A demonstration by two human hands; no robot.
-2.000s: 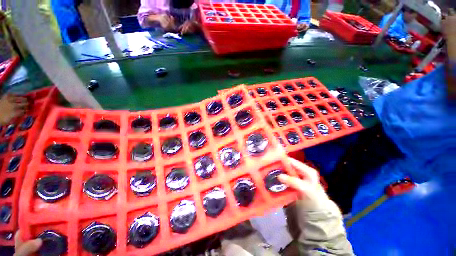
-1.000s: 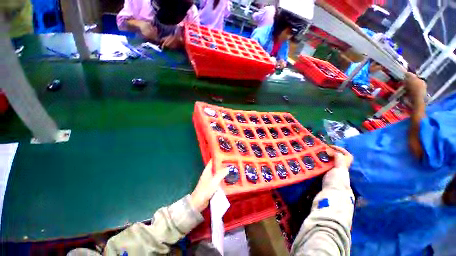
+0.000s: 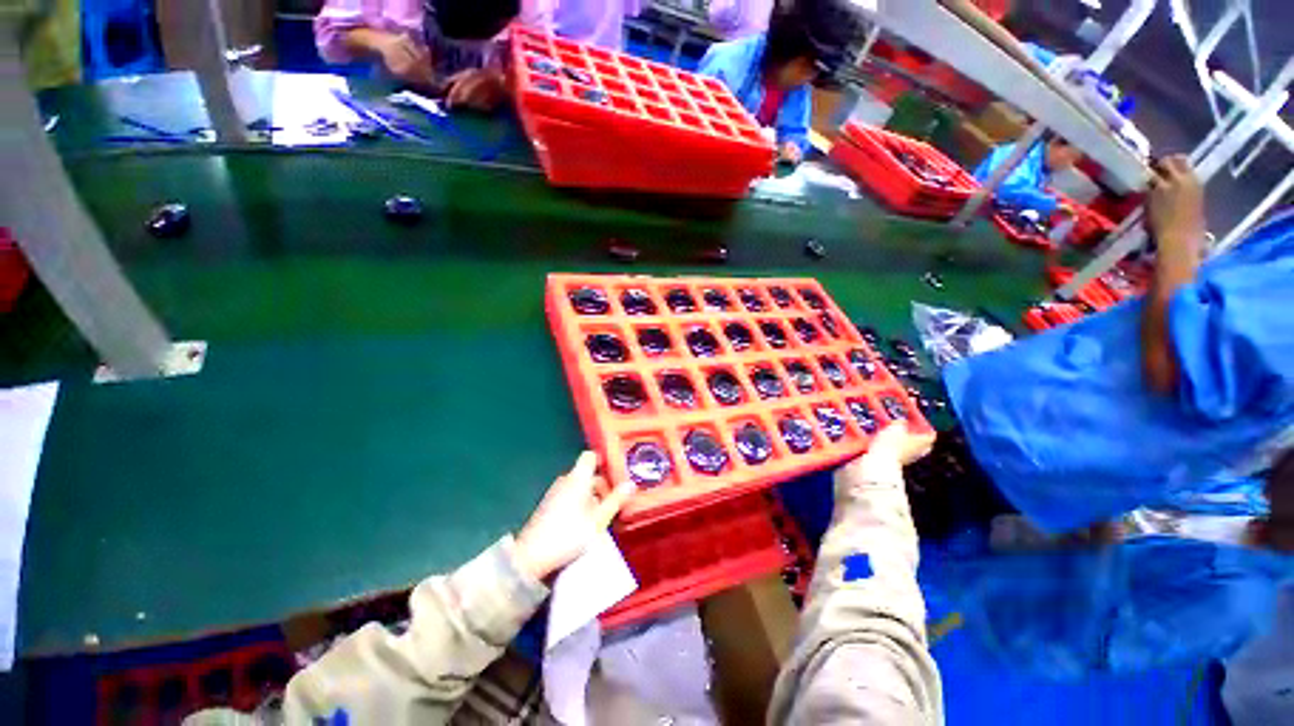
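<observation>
A red compartment tray (image 3: 667,416) with rows of glossy black round units lies at the near edge of the green bench. My left hand (image 3: 571,519) grips its near left corner and also has a white sheet (image 3: 593,584) hanging below the fingers. My right hand (image 3: 894,445) holds the near right corner. Whether the tray rests fully on the bench or on another tray beneath cannot be told.
Below the bench edge are a lower red tray (image 3: 695,556) and a brown cardboard box (image 3: 752,631). A white upright (image 3: 107,270) stands left. Stacked red trays (image 3: 639,121) are across the bench. A person in blue (image 3: 1093,411) is close at right, near loose black units and plastic bags.
Two seconds ago I held the filled tray at the left, close to the camera. It is now farther right, at the bench edge, and since one second ago it sits flatter.
</observation>
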